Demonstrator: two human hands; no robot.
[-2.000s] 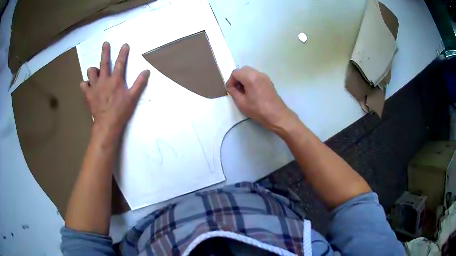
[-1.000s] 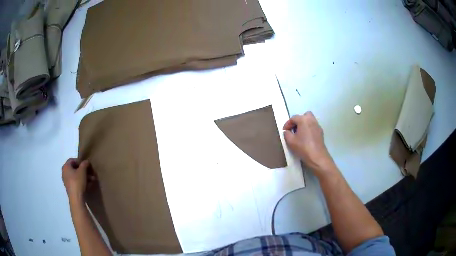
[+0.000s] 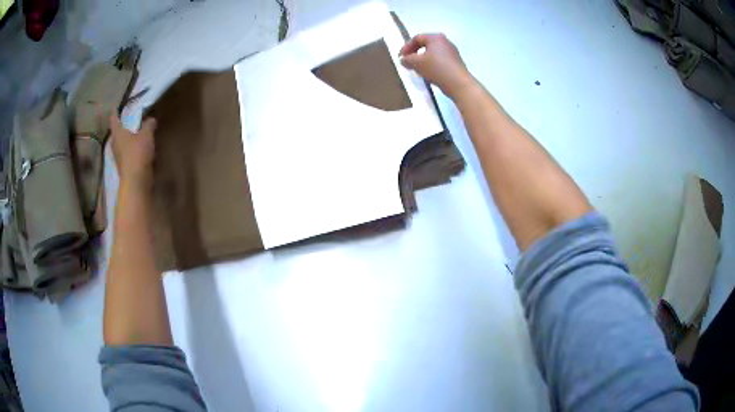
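The white card template lies on a brown cloth panel, with brown cloth showing through its window. Both are over the brown panel stack, whose layered edges show at the right and below. My left hand grips the panel's left edge, which is raised and bent. My right hand is at the upper right edge of the template and panel, thumb and fingertips pinched together. A small white bit, possibly chalk, shows at its fingertips.
Tied bundles of brown-beige cloth lie at the left. More dark bundles lie at the top right. A folded beige-brown packet is at the right edge of the white table. A red object is at the top left.
The panel and template have moved away from me from the near table onto the panel stack, carried between both hands. The view has shifted forward.
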